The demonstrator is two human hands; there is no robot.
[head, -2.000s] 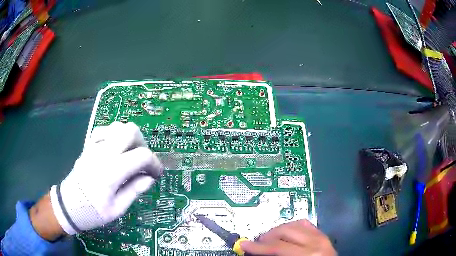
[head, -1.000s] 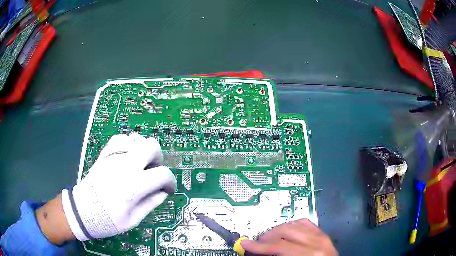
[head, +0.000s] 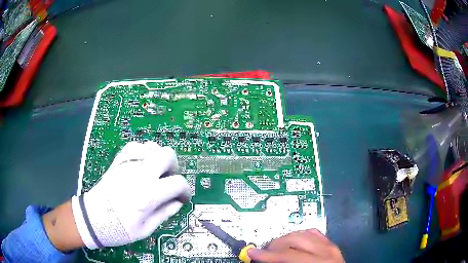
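Observation:
A large green circuit board (head: pixel 215 187) with a white outline and a stepped right corner lies in front of me. My left hand (head: pixel 138 198), in a white knit glove, is over the board's left half with its fingers pinched together. Any wire in them is too fine to make out. My right hand (head: pixel 295 249), bare and cut off by the lower edge, holds a soldering iron (head: pixel 224 237) with a yellow band and a dark tapered tip. The tip is at the silvery area on the board's lower half.
A red support (head: pixel 236 75) shows behind the board's far edge. To the right are a dark iron stand (head: pixel 392 174), a thin blue stick with a yellow end (head: pixel 429 210) and a red item (head: pixel 454 205). A grey ribbed hose (head: pixel 452 77) is at far right. Boards in red holders (head: pixel 31 67) stand at upper left.
My gloved left hand has moved right and slightly down, closer to the iron's tip. My right hand and the iron have hardly moved.

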